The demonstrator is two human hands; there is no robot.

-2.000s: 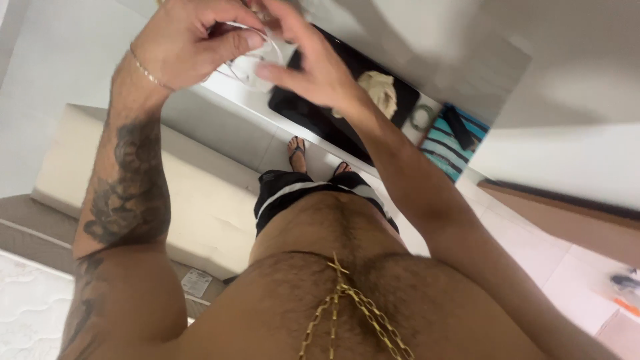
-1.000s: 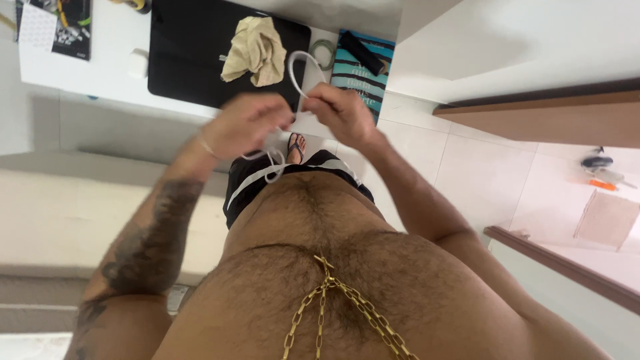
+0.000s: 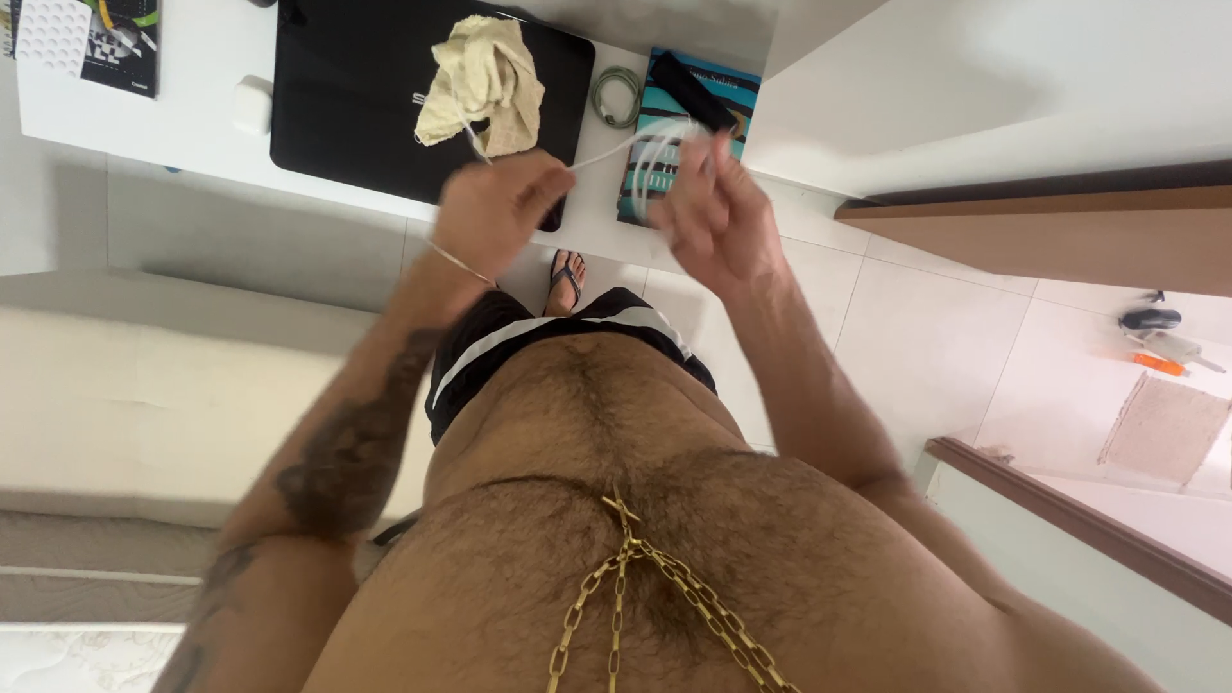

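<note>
A thin white cable [image 3: 616,152] runs between my two hands, with several loops beside my right hand. My left hand [image 3: 500,207] grips one part of it near the front edge of a black laptop [image 3: 356,106]; a loose length rises past its fingers. My right hand [image 3: 717,207], blurred, holds the looped part over a blue patterned book [image 3: 664,106]. A crumpled cream cloth [image 3: 491,82] lies on the laptop lid, just beyond my left hand. What the ends of the cable look like is hidden or blurred.
On the white desk [image 3: 207,58] are a small white case [image 3: 252,104], a coiled green cable [image 3: 616,96] and a dark notebook [image 3: 125,48]. A black cylindrical object [image 3: 691,91] rests on the book. A beige upholstered bed base [image 3: 183,395] stands at left, a brown door [image 3: 1059,226] at right.
My hands were close together two seconds ago and are now apart, the cable stretched between them. Loops now show beside my right hand. The view has shifted markedly.
</note>
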